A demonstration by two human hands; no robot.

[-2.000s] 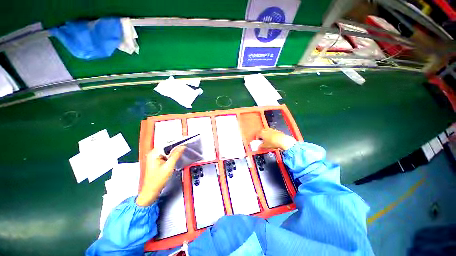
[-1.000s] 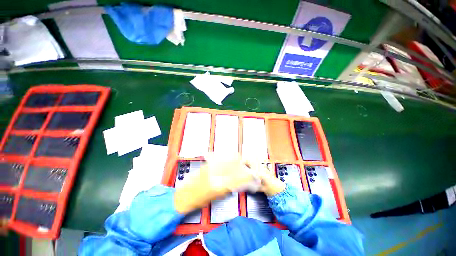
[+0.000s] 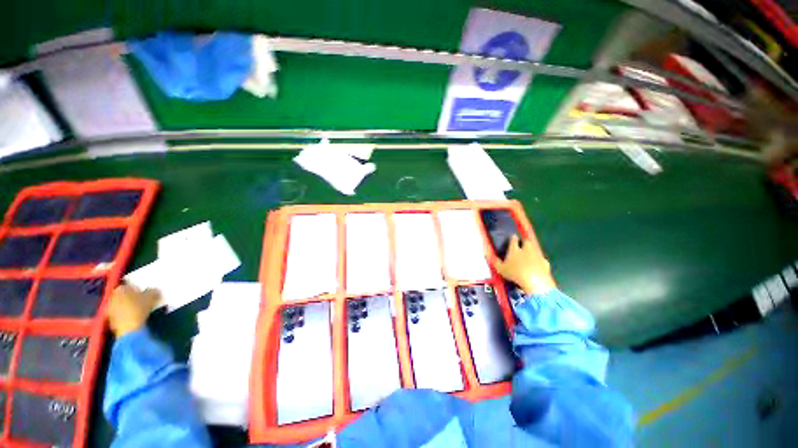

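An orange-red pocket tray [image 3: 272, 262] lies in front of me. White sheets [image 3: 312, 254] cover four back-row pockets. Dark phone back covers [image 3: 305, 367], camera holes at the far end, fill the front-row pockets. My right hand [image 3: 523, 265] is at the back-right pocket, its fingers around the edges of a dark back cover [image 3: 500, 226]; its lower part is hidden. My left hand [image 3: 133, 306], blurred, is left of the tray at the edge of loose white sheets [image 3: 192, 262]; whether it grips one is unclear. A white sheet stack [image 3: 229, 350] lies against the tray's left side.
A second orange-red tray [image 3: 121, 262] with dark panels is at the far left, cut off by the picture's edge. Behind the working tray lie a crumpled white paper [image 3: 337, 166] and a white strip [image 3: 478, 171]. A blue cloth [image 3: 194, 66] hangs on the rail.
My hands have moved apart from over the tray, left hand to the loose sheets, right hand to the back-right pocket. The fourth back-row pocket, bare before, now shows a white sheet.
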